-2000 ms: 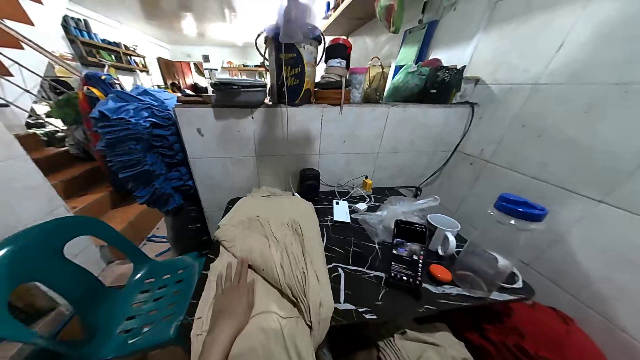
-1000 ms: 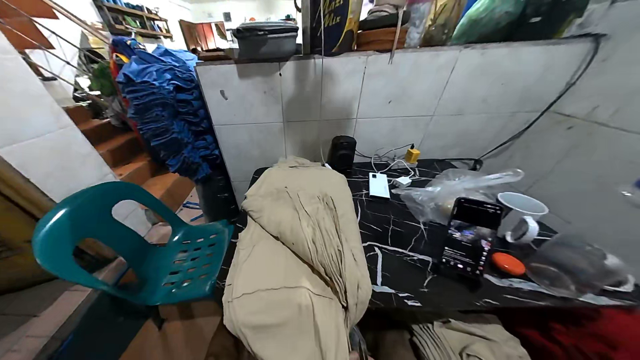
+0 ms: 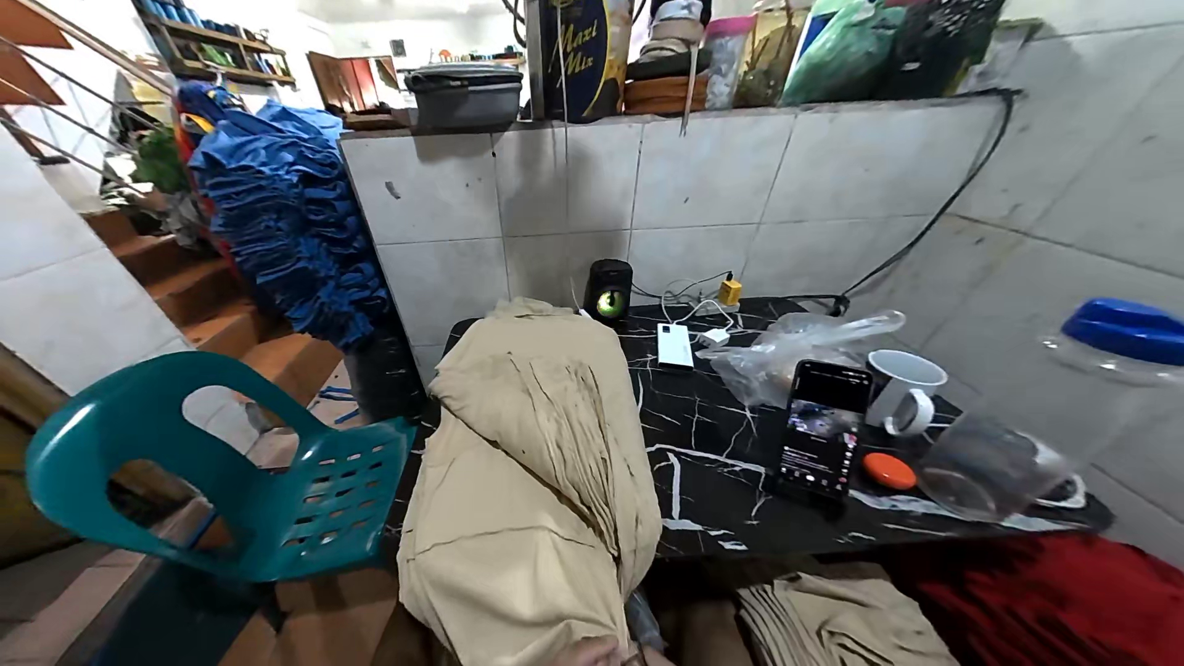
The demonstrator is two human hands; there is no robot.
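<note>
A long stack of beige cloth pieces (image 3: 536, 444) lies on the black marble-patterned table, its near end hanging over the front edge. At the bottom edge of the view, fingers of my left hand (image 3: 587, 652) touch the near end of the beige cloth. Just right of them a small part of my right hand (image 3: 653, 657) shows beside the same cloth. Both hands are mostly cut off by the frame, so their grip is hidden. More folded beige cloth (image 3: 842, 620) lies below the table edge, beside red cloth (image 3: 1054, 592).
Right on the table (image 3: 712, 518) are a propped phone (image 3: 819, 430), a white mug (image 3: 902, 393), an orange lid (image 3: 889, 471), a clear jug (image 3: 1008, 453) and a plastic bag (image 3: 786, 351). A black speaker (image 3: 609, 289) stands behind. A green chair (image 3: 185, 370) is at left.
The hand that lay flat on the beige cloth two seconds ago has left its top. Fingers now show at the cloth's near end. The view has moved closer to the table.
</note>
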